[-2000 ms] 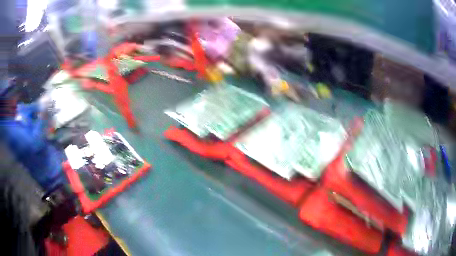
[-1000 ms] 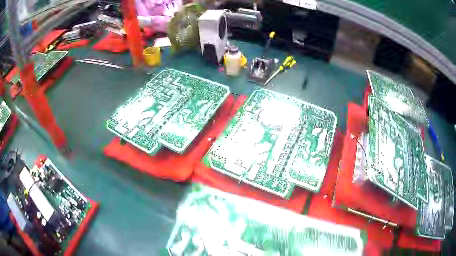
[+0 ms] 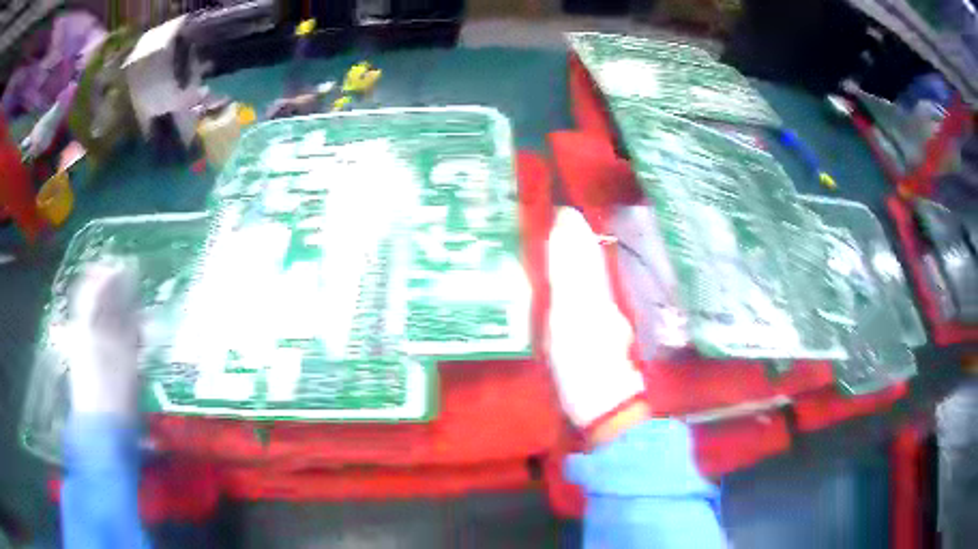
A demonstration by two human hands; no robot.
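A large green circuit board (image 3: 365,236) with a white edge and stepped outline lies on a red tray (image 3: 365,477) in front of me. Another green board shows partly behind its left side. My left hand (image 3: 104,322), in a white glove and blue sleeve, is over the left board; its fingers are blurred, and I cannot tell whether it grips anything. My right hand (image 3: 588,322), in a white glove with a red cuff band, is over the red tray between the middle board and the right boards. Its fingers point forward, with no held thing visible.
More green boards (image 3: 729,236) lean on red trays at the right. A blue-handled tool (image 3: 806,159) lies behind them. At the back left are a yellow-handled tool (image 3: 361,77), a bottle (image 3: 223,131) and a yellow cup (image 3: 56,197). Further boards on red supports stand at the far right.
The view has swung right, so the boards sit further left. Both gloved hands have come into view from below. The near board at the bottom edge is no longer seen there.
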